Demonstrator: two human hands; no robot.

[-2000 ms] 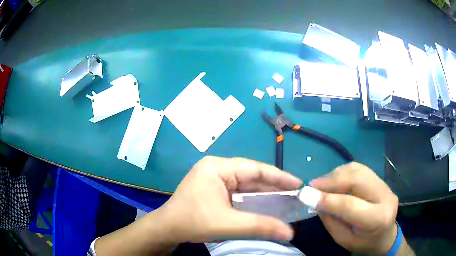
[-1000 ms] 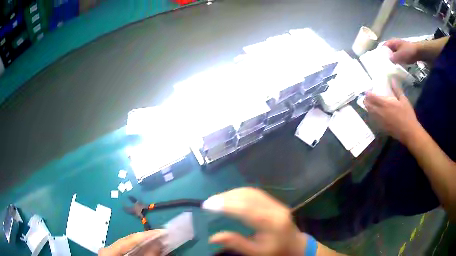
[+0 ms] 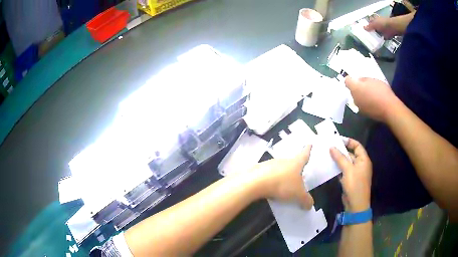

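A wide white sheet with notches [image 3: 321, 168] is between my two hands at the right. My left hand [image 3: 286, 178] reaches in from the lower left, its fingers and thumb spread on the edge of this sheet. My right hand [image 3: 355, 165], with a blue wristband, pinches the sheet's right side between thumb and fingers. Another white sheet with small holes [image 3: 296, 231] hangs or lies below my left hand; what bears it cannot be told. A pale sheet with rounded corners [image 3: 243, 153] lies on the dark surface behind my left forearm.
Stacked shiny metal housings [image 3: 173, 163] run diagonally across the left and middle, glaring white on top. White sheets [image 3: 326, 100] lie beside another person's hand [image 3: 371, 95]. A further hand [image 3: 384, 26] is at top right. A beige roll [image 3: 308, 27] and red bin [image 3: 108, 25] stand behind.
The view has swung right. Both my hands have moved from near the cutters to the white sheets beside the other person. The piece I held before no longer shows.
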